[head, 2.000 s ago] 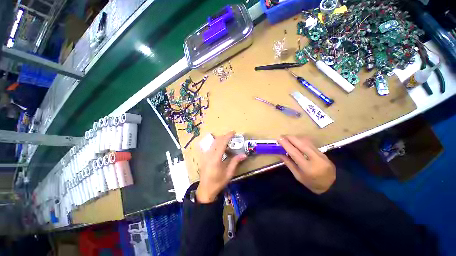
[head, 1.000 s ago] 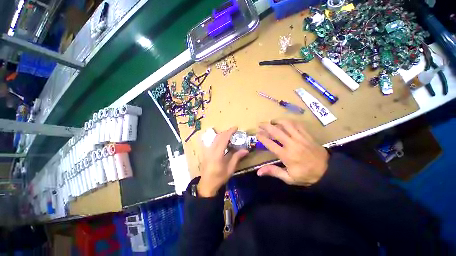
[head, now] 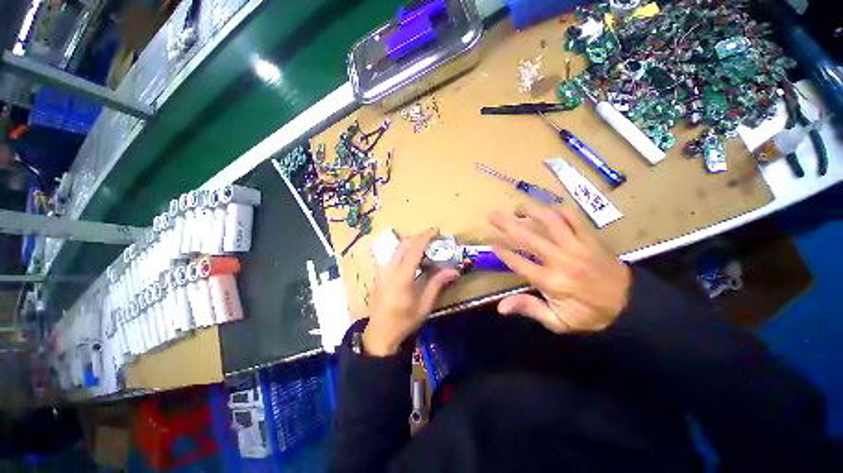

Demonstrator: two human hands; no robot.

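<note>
A handheld device body (head: 444,250) lies at the board's front edge, its ring head to the left. A purple battery pack (head: 484,259) shows in its open handle. My left hand (head: 408,287) is closed around the ring head, thumb on the near side. My right hand (head: 565,271) is over the handle's right end with fingers spread, hiding that end; whether it touches the handle is unclear. A precision screwdriver (head: 536,191) lies just beyond my right hand. A small white piece (head: 384,245) lies beside my left hand.
Beyond are a blue screwdriver (head: 592,157), a flat white tube (head: 584,192), black tweezers (head: 519,108) and a white cylinder (head: 631,133). Circuit boards (head: 684,74) heap at right, small wired boards (head: 349,175) at left. A lidded container (head: 416,51) stands at the far edge. White units (head: 176,268) stand left.
My right hand has gone from gripping the handle's right end to lying over the handle, then shifted right with fingers spread, baring more purple battery. My left hand stays at the ring head.
</note>
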